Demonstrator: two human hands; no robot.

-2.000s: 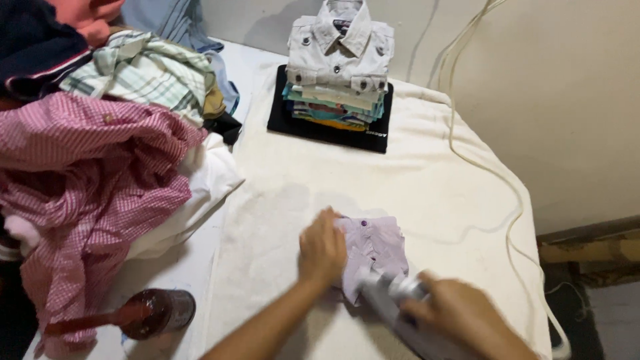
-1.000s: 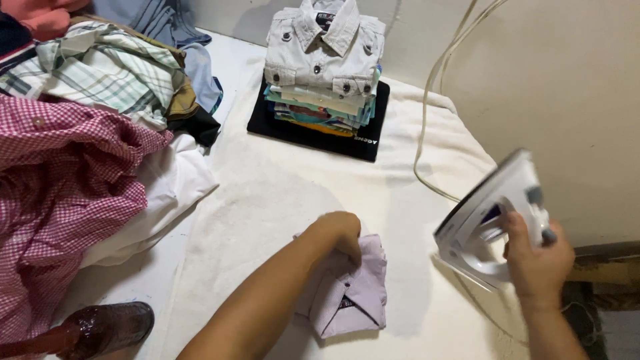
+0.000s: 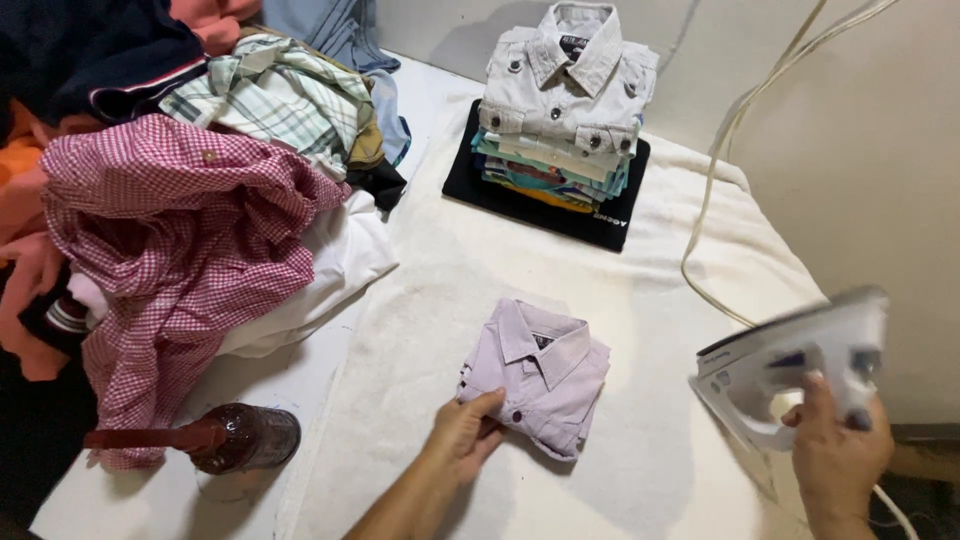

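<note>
A small lilac button shirt (image 3: pixel 555 375), folded with its collar away from me, lies on the cream ironing cloth (image 3: pixel 420 360). My left hand (image 3: pixel 469 431) pinches the shirt's lower left edge, thumb on top and fingers below. On the right, my right hand (image 3: pixel 836 442) grips the handle of a white electric iron (image 3: pixel 787 360), which is tilted up on its side, apart from the shirt. Behind the lilac shirt stands a stack of folded shirts with a light grey collared shirt (image 3: pixel 555 97) on top, resting on a black folded garment (image 3: pixel 525 214).
A heap of unfolded clothes, including a red checked shirt (image 3: pixel 187 225) and a white garment (image 3: pixel 330 277), covers the left side. A dark spray bottle (image 3: pixel 259 439) lies at the lower left. The iron's pale cord (image 3: pixel 697 247) runs along the wall (image 3: pixel 862 187) at the right.
The iron was over the lilac shirt two seconds ago and is now off to its right. The shirt has turned, its collar now facing away. My left hand has moved to its lower left edge.
</note>
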